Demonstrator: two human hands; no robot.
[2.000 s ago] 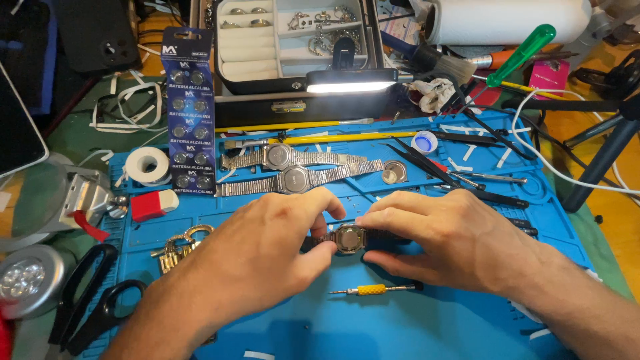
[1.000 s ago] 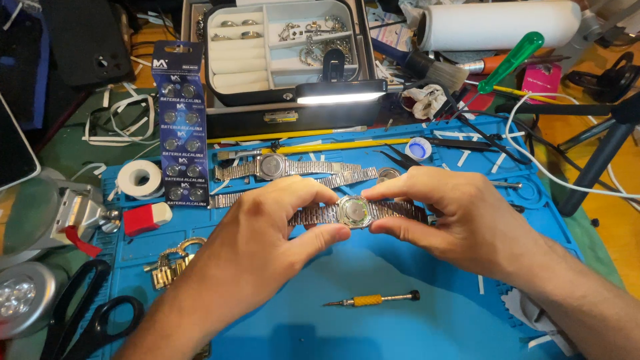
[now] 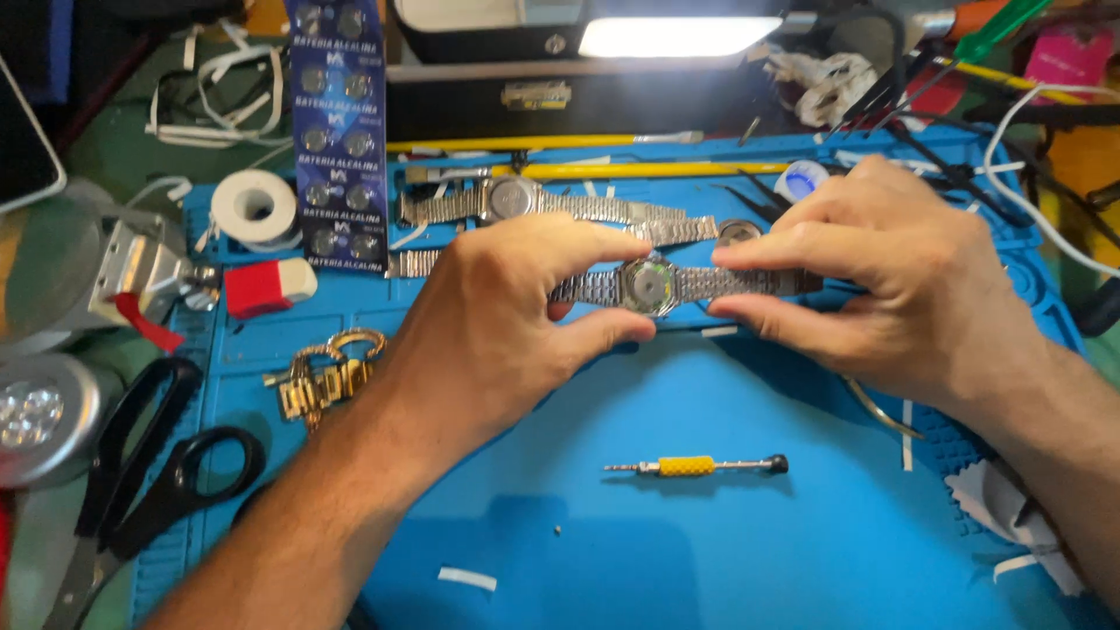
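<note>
A wristwatch with a metal link bracelet (image 3: 649, 287) is held face down over the blue work mat (image 3: 542, 420); its round back, with some green on it, faces up. My left hand (image 3: 525, 306) grips the case and the left part of the bracelet. The right part of the bracelet lies between the thumb and fingers of my right hand (image 3: 857, 262). Below the watch lies a precision screwdriver with a yellow grip (image 3: 687, 466). Behind it are another metal-banded watch (image 3: 512, 199) and a round metal piece (image 3: 738, 232), partly hidden by my fingers.
Black scissors (image 3: 166, 472), gold-coloured bracelets (image 3: 328, 376), a red and white eraser (image 3: 267, 287) and a white tape roll (image 3: 254, 207) lie at left. A button-cell blister card (image 3: 337, 131), yellow-handled brushes (image 3: 647, 169) and a black case (image 3: 604, 96) are behind. A lamp (image 3: 682, 37) shines above.
The watch was low over the mat near the screwdriver two seconds ago; my hands have raised it away from me. My right hand has shifted outward from the case along the bracelet.
</note>
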